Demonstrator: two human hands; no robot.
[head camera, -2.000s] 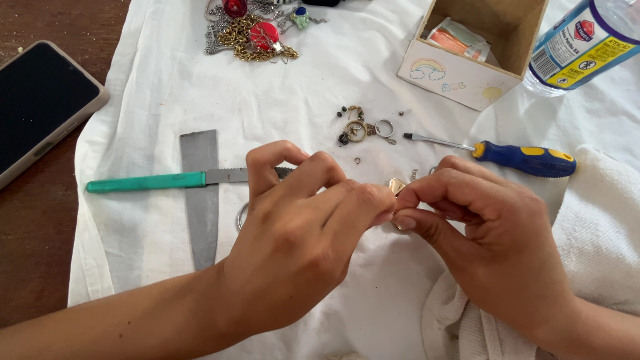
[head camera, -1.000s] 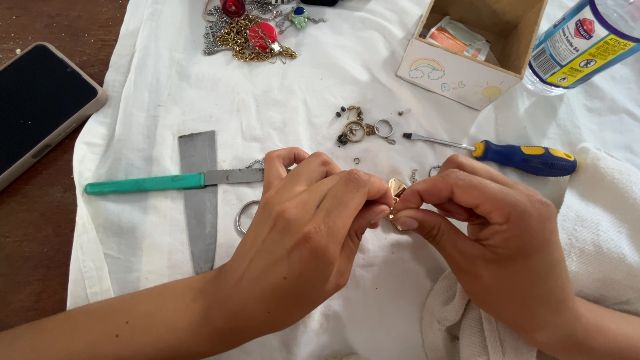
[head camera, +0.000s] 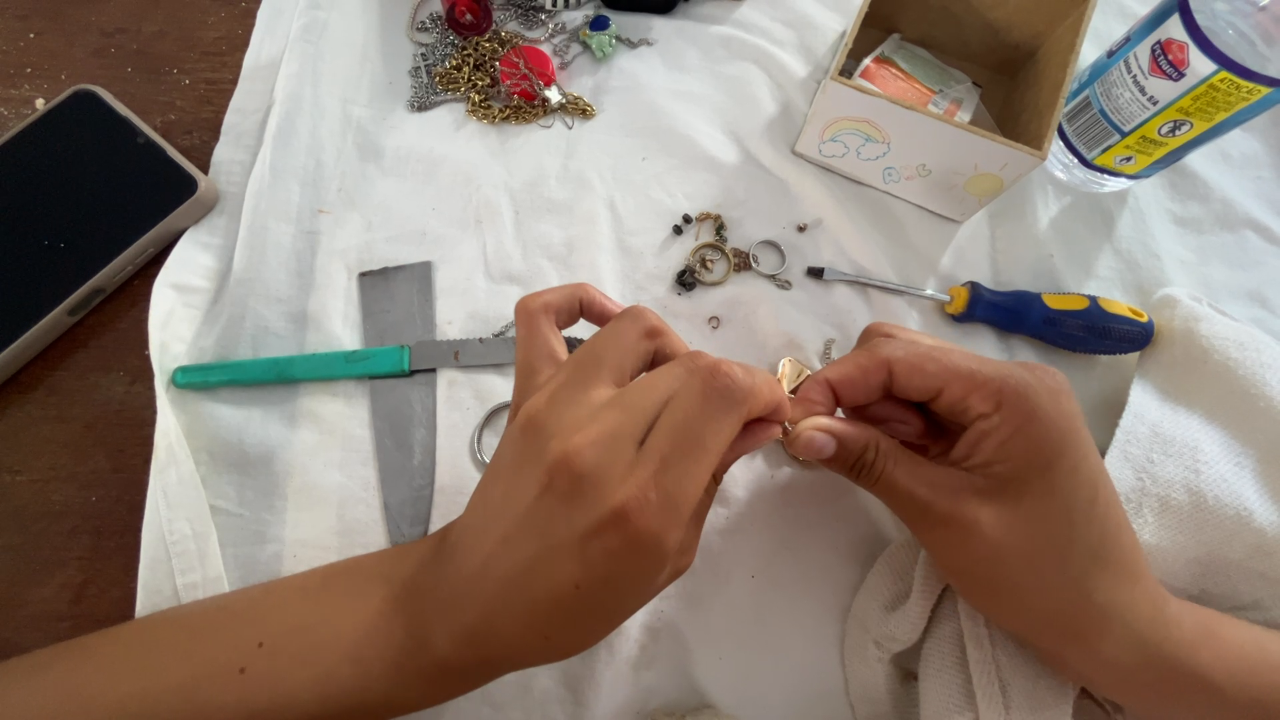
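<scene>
My left hand (head camera: 620, 460) and my right hand (head camera: 930, 440) meet over a white cloth, fingertips pinched on a small gold-coloured jewelry piece (head camera: 793, 375). Its shiny upper part shows between them; fingers cover the rest. Just beyond lie two rings, a gold-toned one (head camera: 711, 262) and a silver-toned one (head camera: 768, 258), among dark beads and bits of chain. A tiny open metal loop (head camera: 713, 322) is nearer my hands. A flathead screwdriver (head camera: 1050, 318) with a blue and yellow handle rests beyond my right hand. Partly behind my left hand is a larger metal ring (head camera: 488, 435).
A green-handled serrated knife (head camera: 290, 368) crosses a flat grey metal blade (head camera: 400, 440) at left. Tangled chains (head camera: 480, 75) lie at the back, a wooden box (head camera: 900, 160) and plastic bottle (head camera: 1150, 100) at back right. A phone (head camera: 90, 210) is far left, a folded cloth (head camera: 1200, 450) right.
My hands stay together at the same spot with small shifts of the fingers. More of the gold-coloured piece shows than two seconds ago.
</scene>
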